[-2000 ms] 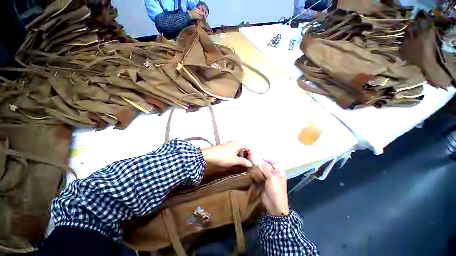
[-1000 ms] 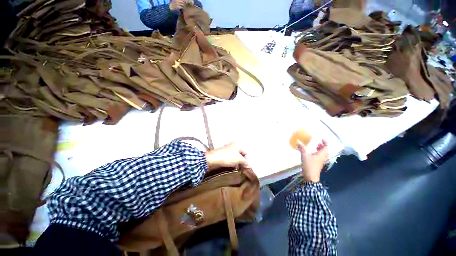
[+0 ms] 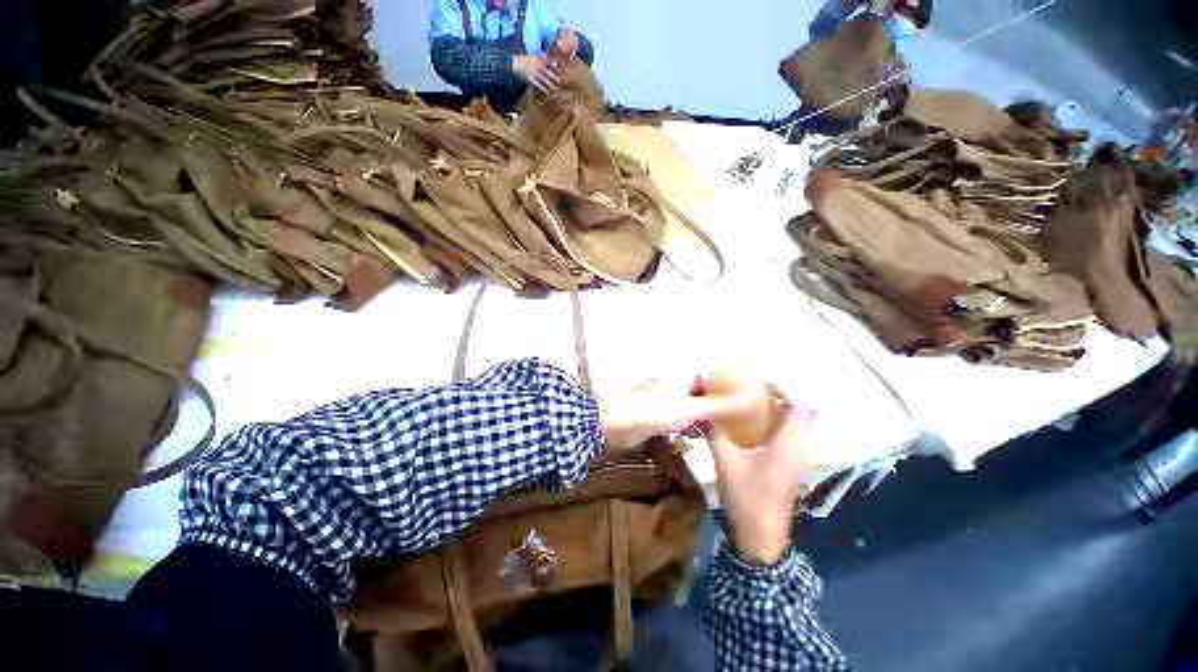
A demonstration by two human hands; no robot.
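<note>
A brown tote bag (image 3: 526, 565) stands at the table's near edge, with a shiny metal fitting (image 3: 532, 558) on its front and its handles hanging over the front. My right hand (image 3: 762, 479) holds an amber-yellow glue bottle (image 3: 746, 410) above the bag's right top corner. My left hand (image 3: 646, 410) is at that same corner, its fingers close to the bottle. The hands are bright and blurred, so what the left fingers pinch is unclear. The bottle's tip is not clearly visible.
Heaped brown bags (image 3: 434, 197) cover the table's far left. Another stack (image 3: 920, 250) lies at the right, and a bag (image 3: 92, 381) at the near left. White sheeting (image 3: 657, 328) covers the table. One person (image 3: 506, 53) sits opposite, another (image 3: 874, 40) farther right.
My right hand left the bag corner, reached the glue bottle on the table and has brought it back to the corner. My left hand stayed at the corner. The view has tilted up slightly.
</note>
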